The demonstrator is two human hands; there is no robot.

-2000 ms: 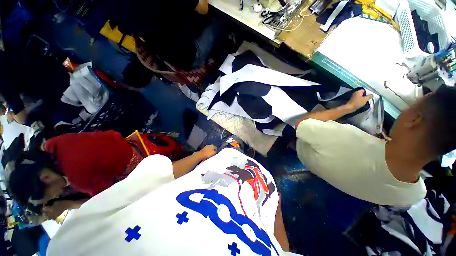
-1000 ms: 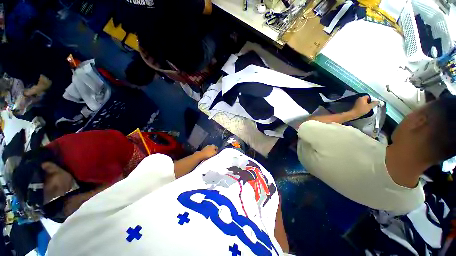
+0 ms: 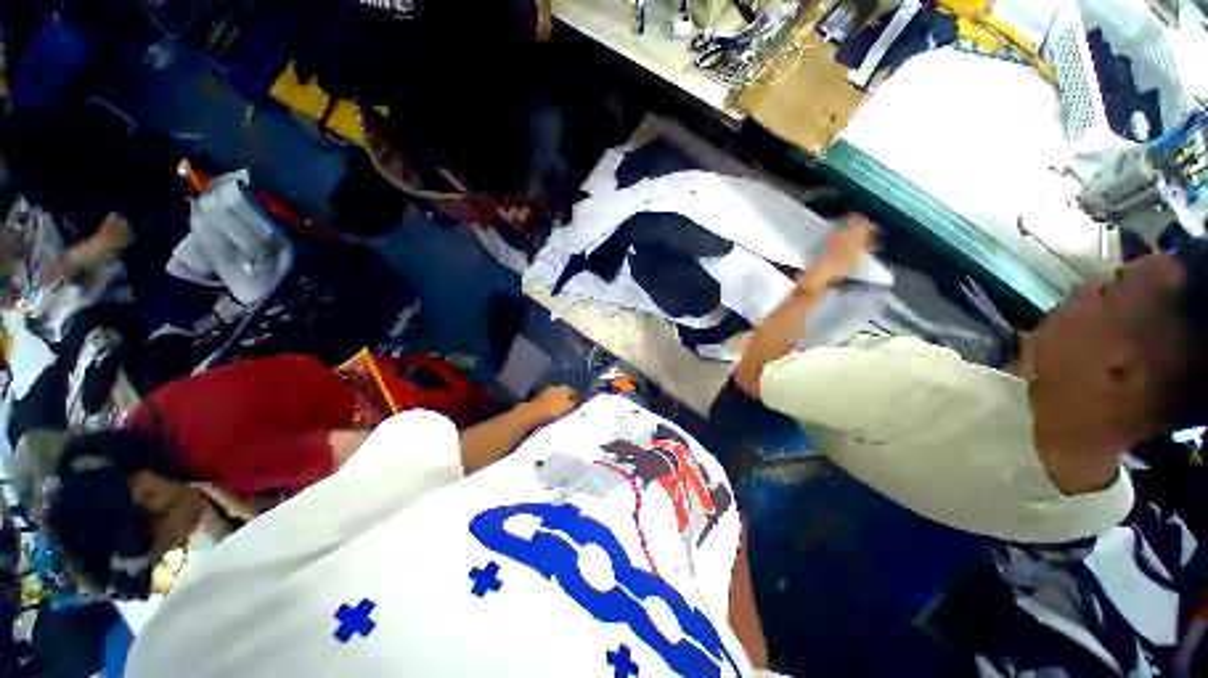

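My left hand (image 3: pixel 554 401) is small in the picture, beside the front of my white shirt; I cannot tell whether its fingers hold anything. A strip of my right arm shows at the shirt's right edge, but that hand is out of view. In front of me, black-and-white panels (image 3: pixel 682 265) lie heaped on a low pale support (image 3: pixel 636 338). A person in a cream shirt (image 3: pixel 914 431) has a hand over the right part of the pile, where white cloth covers it.
A person in a red shirt (image 3: pixel 245 424) is close at the left, beside a red stool (image 3: pixel 431 384). A dark basket (image 3: pixel 311 298) stands behind. A green-edged sewing table (image 3: pixel 954 225) runs across the upper right. More black-and-white panels (image 3: pixel 1139 583) lie at the lower right.
The cream-shirted person's hand has moved left from the table edge, and white cloth now covers more of the pile's right part. The red-shirted person's head has shifted. My left hand has not visibly moved.
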